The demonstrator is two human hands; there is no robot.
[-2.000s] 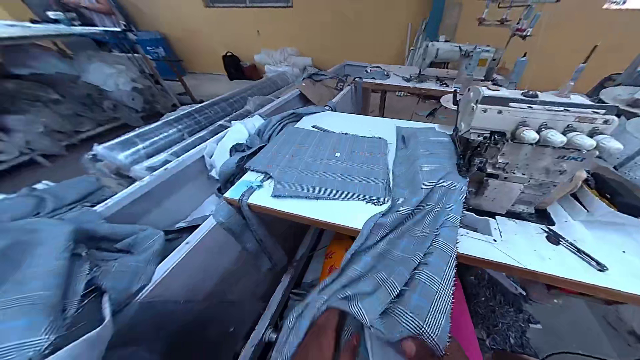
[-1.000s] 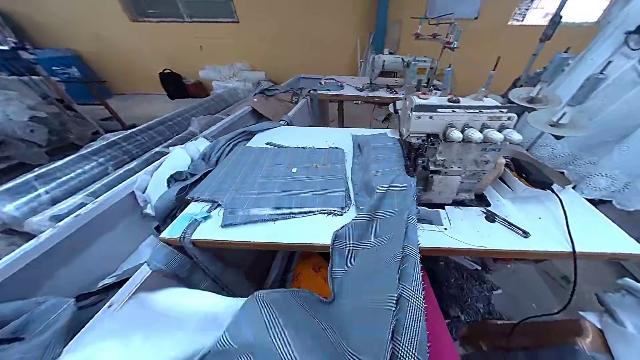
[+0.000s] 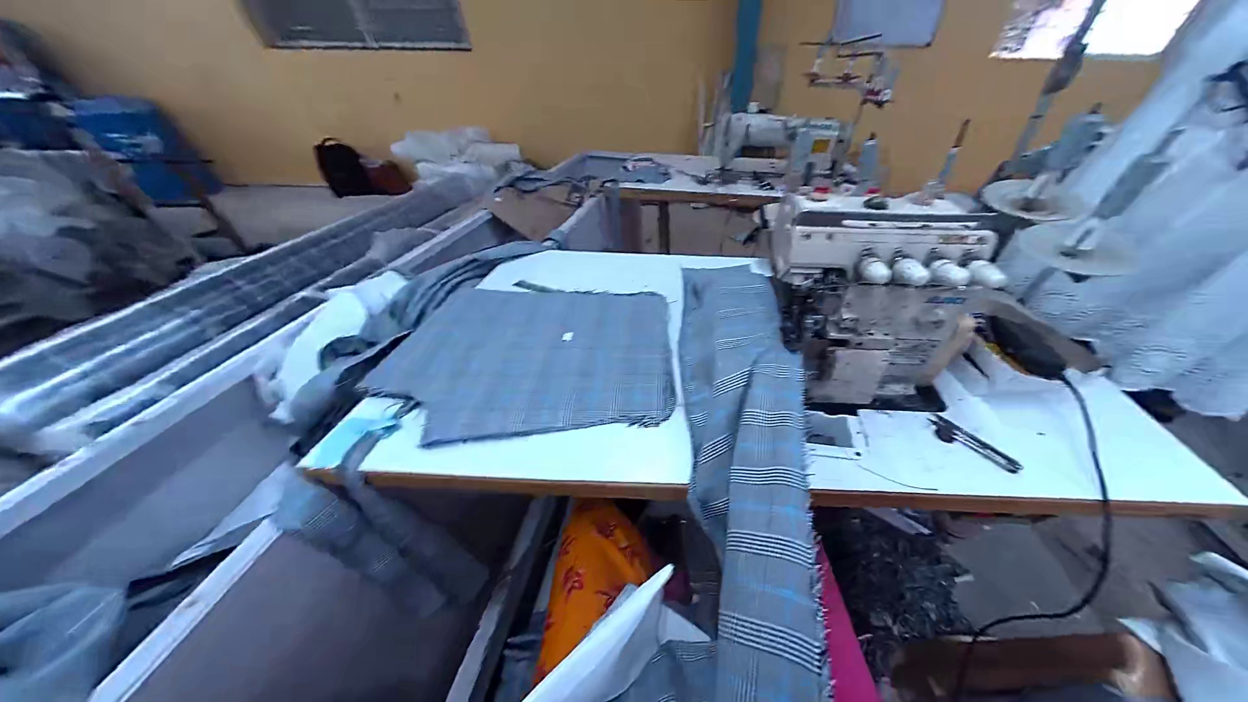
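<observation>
Neither of my hands is in view. A long grey plaid fabric piece (image 3: 765,487) hangs over the front edge of the white sewing table (image 3: 575,468) and runs down to the bottom of the view. Left of it, a flat stack of grey plaid fabric (image 3: 546,361) lies on the table with a small white tag on top. An overlock sewing machine (image 3: 877,302) with several white tension knobs stands to the right of the long piece. Metal tweezers or snips (image 3: 978,445) lie in front of the machine.
A wooden-edged bin (image 3: 224,595) with draped fabric strips stands at the left, beside plastic-wrapped fabric rolls (image 3: 234,292). A black cable (image 3: 1097,526) hangs off the table at right. Dark scraps (image 3: 892,575) lie below. Another sewing machine (image 3: 780,136) stands behind.
Two seconds ago my hands were at the bottom edge by the long fabric; now they are out of view. The view has swung right. White material now shows at the bottom beside the hanging piece.
</observation>
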